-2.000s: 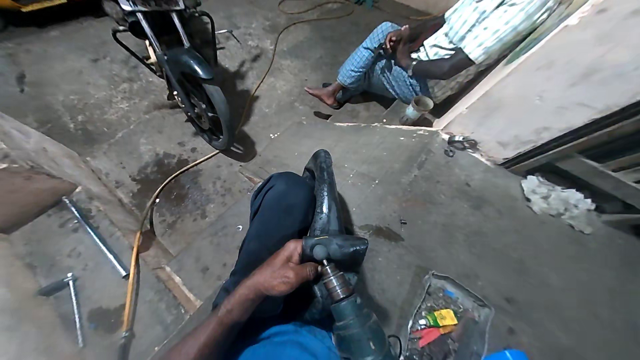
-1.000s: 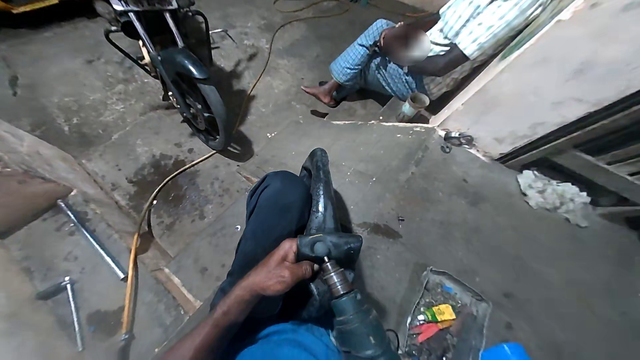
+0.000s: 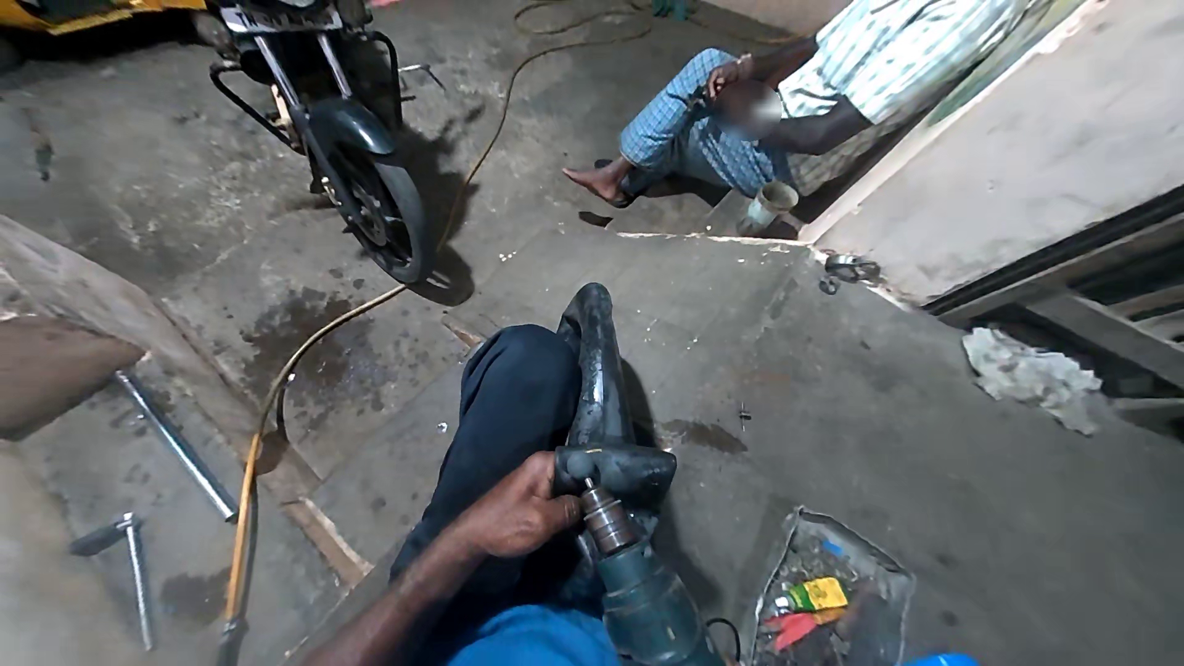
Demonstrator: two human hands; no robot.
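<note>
My left hand point(image 3: 520, 511) grips the near end of a dark rubber inner tube point(image 3: 601, 388), which lies along my leg and bulges at this end. A dark green power drill point(image 3: 652, 601) points up and left, its metal chuck against or very near the tube beside my left thumb. My right hand is not visible; the drill's rear runs out at the bottom edge. Right of the drill, a tray point(image 3: 902, 578) holds small debris, a yellow and green tube and a red item.
A motorcycle point(image 3: 361, 166) stands at upper left, with a yellow hose point(image 3: 314, 338) passing its front wheel. A person point(image 3: 740, 120) sits at upper right near a mug point(image 3: 770, 203). A hammer point(image 3: 134, 564) and metal bar point(image 3: 176, 447) lie left; a white cloth point(image 3: 1031, 375) lies right.
The seated person's hands and head have shifted slightly. My left hand, the rubber tube and the drill stay in nearly the same position.
</note>
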